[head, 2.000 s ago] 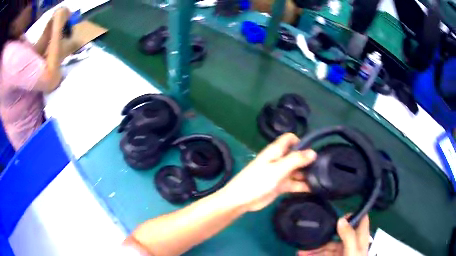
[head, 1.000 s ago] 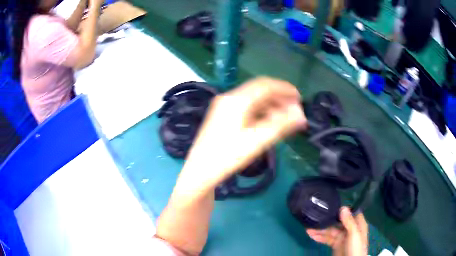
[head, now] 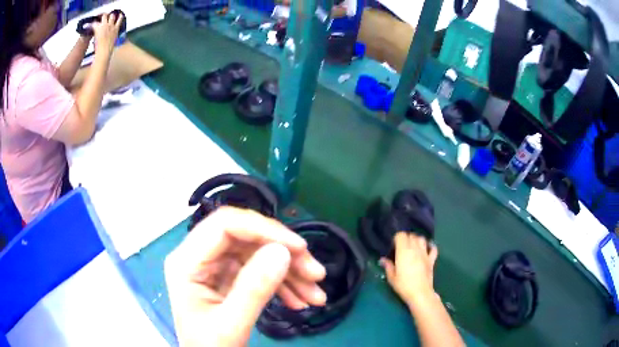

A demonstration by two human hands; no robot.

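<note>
Black over-ear headphones (head: 411, 211) lie on the dark green conveyor belt. My right hand (head: 411, 263) reaches over the bench edge with its fingers on their near side. My left hand (head: 237, 271) is large and close to the camera, palm side partly visible, fingers curled but apart from the thumb, with nothing seen in it. It is raised in front of another black pair (head: 346, 271) on the green bench and hides part of it. A further pair (head: 237, 186) lies behind it, also partly hidden.
A green post (head: 293, 101) stands at the bench edge. More headphones lie on the belt, at right (head: 512, 288) and far left (head: 254, 105). A blue bin (head: 61, 227) is at lower left. A person (head: 41, 101) holds a dark item beyond. A spray can (head: 524, 160) stands across the belt.
The headphones earlier held up by my right hand are no longer seen there. My right hand has moved forward to the pair on the belt. My left hand has drawn back toward the lower left.
</note>
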